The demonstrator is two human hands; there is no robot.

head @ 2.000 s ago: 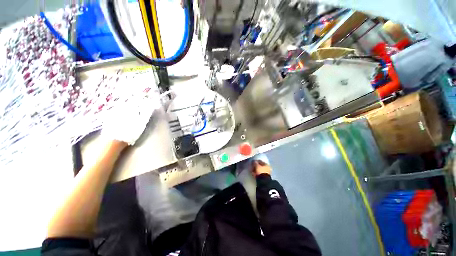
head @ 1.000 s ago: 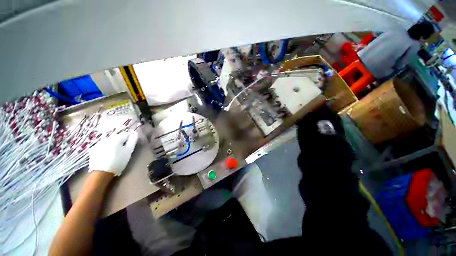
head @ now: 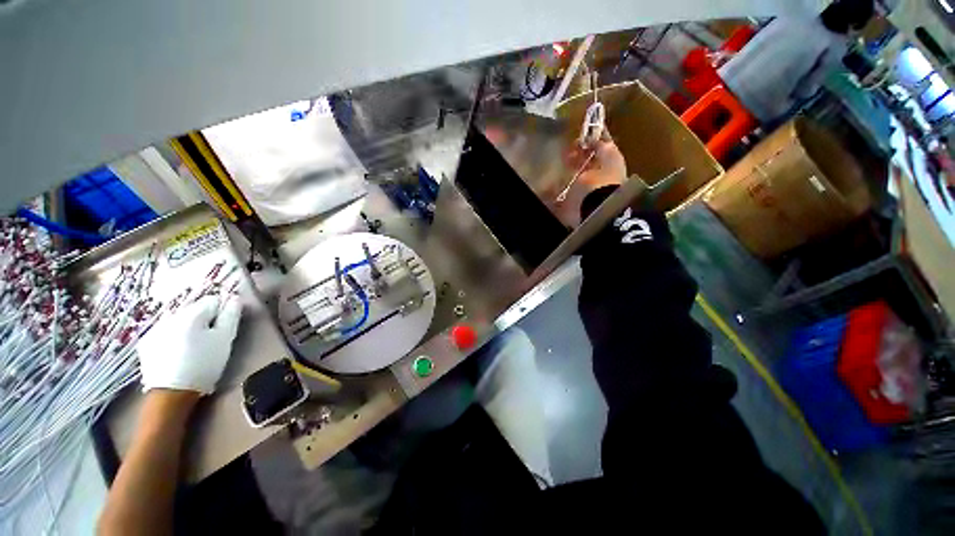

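My left hand (head: 189,348), in a white glove, rests over the tray at the right end of the white cable pile (head: 65,369). Its fingers are bent among cable ends with dark red tips; whether they grip one is unclear. My right hand (head: 601,168), bare and slightly blurred, is at the near left side of the open carton (head: 686,147). It holds a looped white cable (head: 594,124) with a thin end hanging down. The round disc (head: 356,304) between my hands carries metal clamps and a blue tube.
The black block (head: 274,393) sits beside the disc. A green button (head: 422,365) and red button (head: 464,336) are on the front edge. A metal plate with a black opening (head: 513,199) stands right of the disc. A pale hood (head: 314,63) spans above. A person (head: 785,68) is at upper right.
My right hand has come from near the front panel out to the carton and now shows a looped cable. My left hand stays at the tray. The view has shifted, and the machine parts at right have moved.
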